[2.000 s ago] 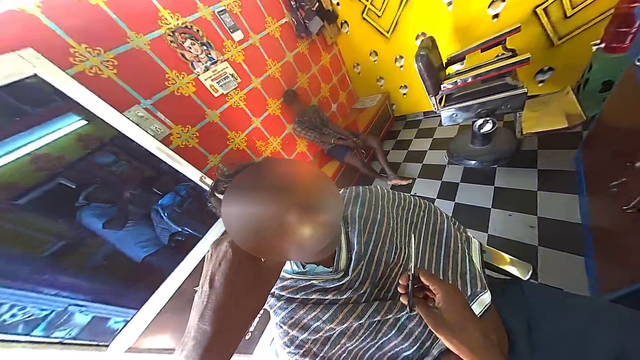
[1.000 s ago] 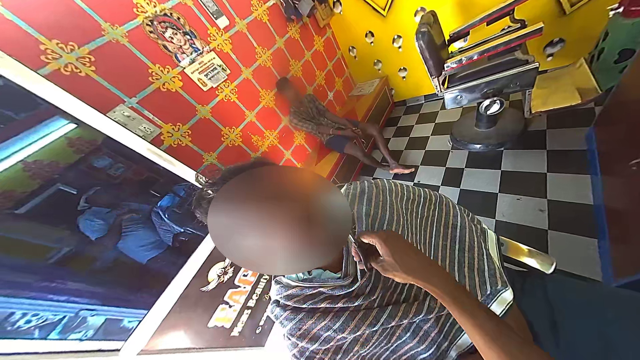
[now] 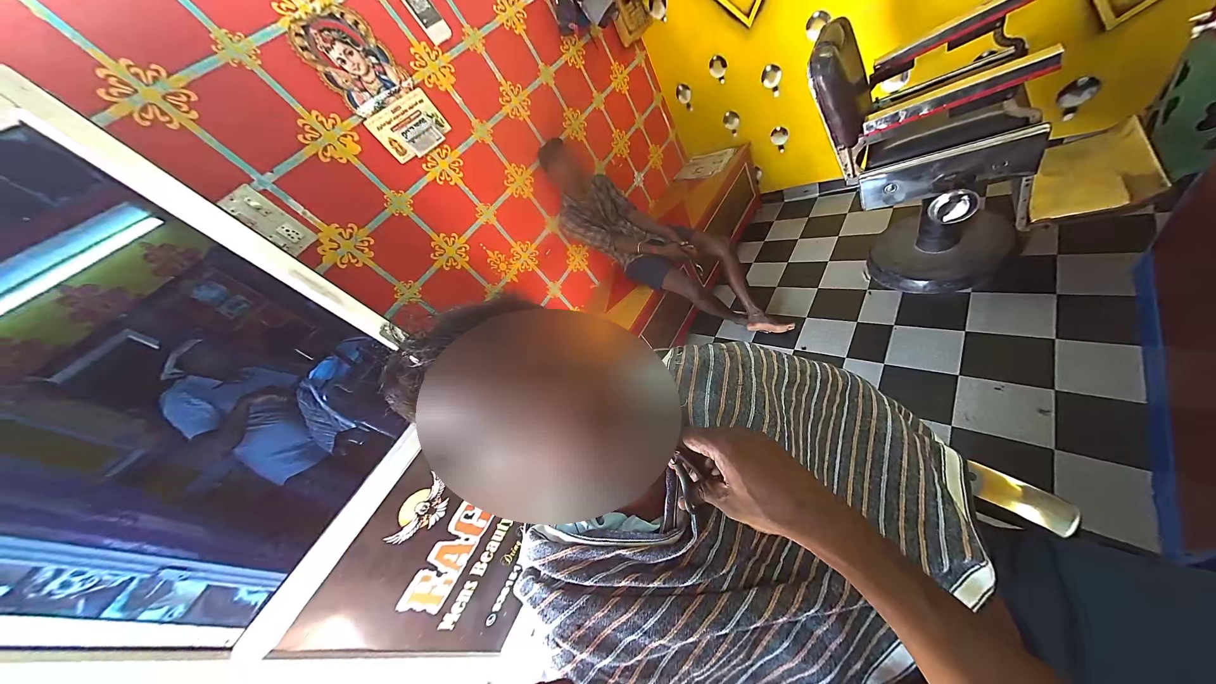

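A slim dark tool is pinched in the fingers of my right hand, beside the jaw and neck of a person whose face is blurred. Whether its tip touches the skin cannot be told. A grey cloth with dark, white and tan stripes covers that person's chest and shoulders, and my wrist and forearm cross over it from the lower right. Light blue fabric shows at the neck. My left hand is out of view.
A framed mirror stands at the left. A metal chair armrest juts out at the right. Behind, another person sits on a low bench, and a barber's chair stands on the checkered floor.
My right hand has moved from over the striped cloth up to the person's jaw, with the tool in it. The left arm, at the lower left two seconds ago, is gone from view.
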